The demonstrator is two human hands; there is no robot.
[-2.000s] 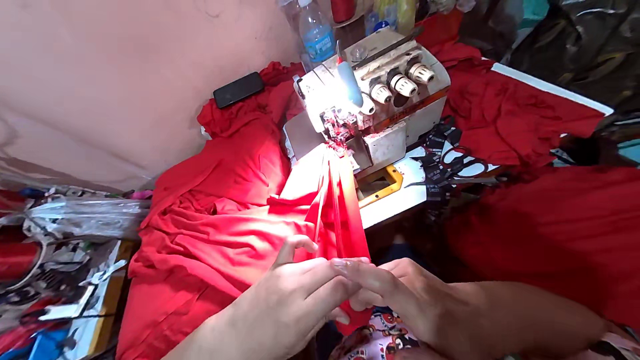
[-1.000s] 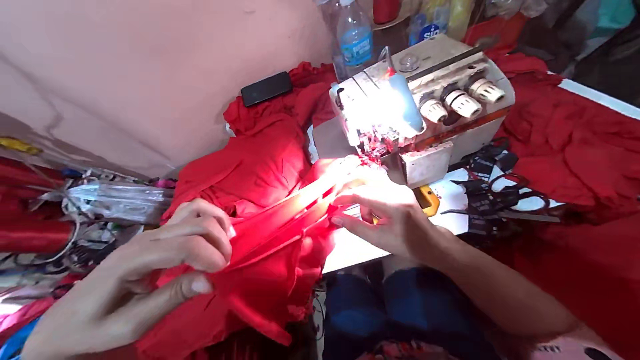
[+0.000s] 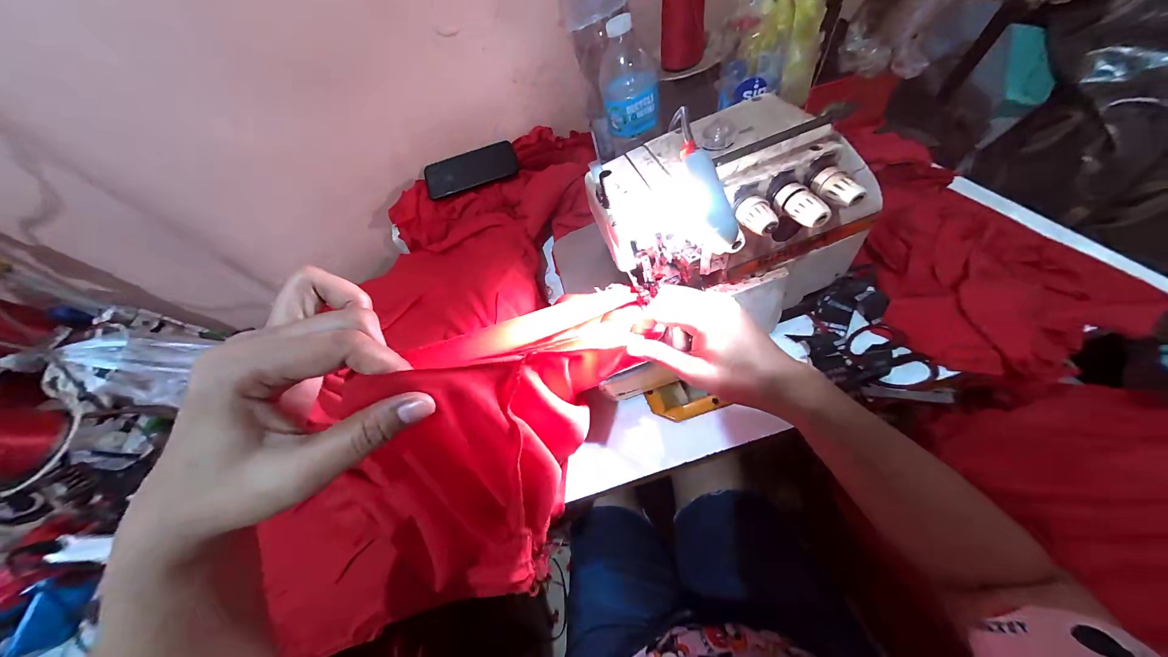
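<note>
A red fabric piece (image 3: pixel 456 456) stretches from my left hand to the needle area of a white overlock sewing machine (image 3: pixel 821 246). My left hand (image 3: pixel 301 392) pinches its upper edge between thumb and fingers, left of the machine. Close in front of the needle area, my right hand (image 3: pixel 721 342) grips the fabric's other end with thumb and fingertips. A bright lamp (image 3: pixel 707 196) on the machine washes out the cloth and fingers there, so the needle and presser foot are hard to make out.
A black phone (image 3: pixel 471 170) lies on bunched red cloth by the wall. Behind the machine stand a plastic bottle (image 3: pixel 630 87) and a red thread cone (image 3: pixel 683 35). Black-handled scissors (image 3: pixel 890 356) lie right of the machine, near more red fabric (image 3: pixel 985 255). Cluttered materials fill the left side.
Two seconds ago both hands were together at the cloth below the machine; now they are apart, my right hand up by the needle area. Since one second ago the left hand has raised the fabric edge.
</note>
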